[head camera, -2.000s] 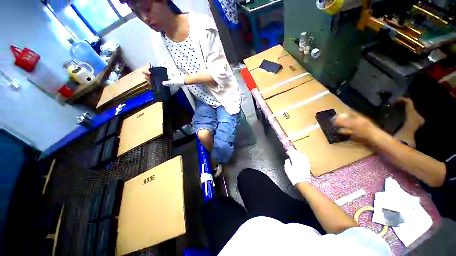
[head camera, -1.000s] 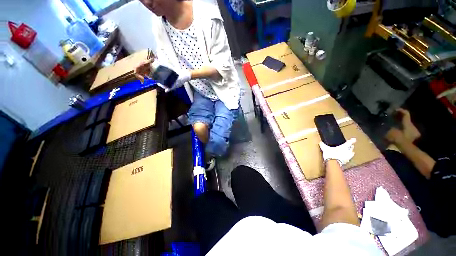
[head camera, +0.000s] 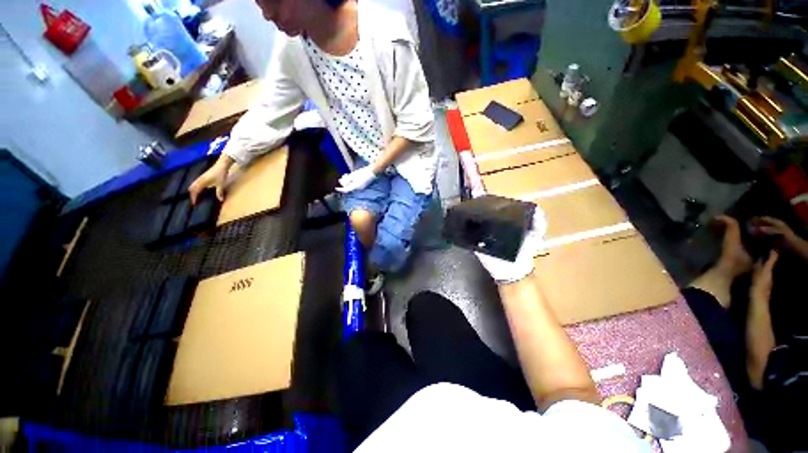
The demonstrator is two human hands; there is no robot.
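My right hand (head camera: pixel 514 257), in a white glove, holds a black housing (head camera: pixel 490 226) raised between the side table and the mesh belt. The housing's broad dark face is turned up and a small pale mark shows on it. The fingers behind the housing are partly hidden. My left hand is not in view. A tan cardboard sheet (head camera: pixel 237 332) with small dark print lies on the mesh belt (head camera: pixel 133 232), with black housings (head camera: pixel 152 320) in a row along its left side.
A seated person (head camera: pixel 354 97) reaches to housings by the farther cardboard sheet (head camera: pixel 257 188). The cardboard-covered side table (head camera: pixel 589 281) holds a phone (head camera: pixel 502 115) and white papers (head camera: pixel 678 407). Another person's hands (head camera: pixel 753 257) are at right. Blue film (head camera: pixel 353 274) covers the belt edge.
My right hand took hold of the housing on the side table and lifted it left. The seated person's hand moved down to the belt housings. The person at right drew back from the table.
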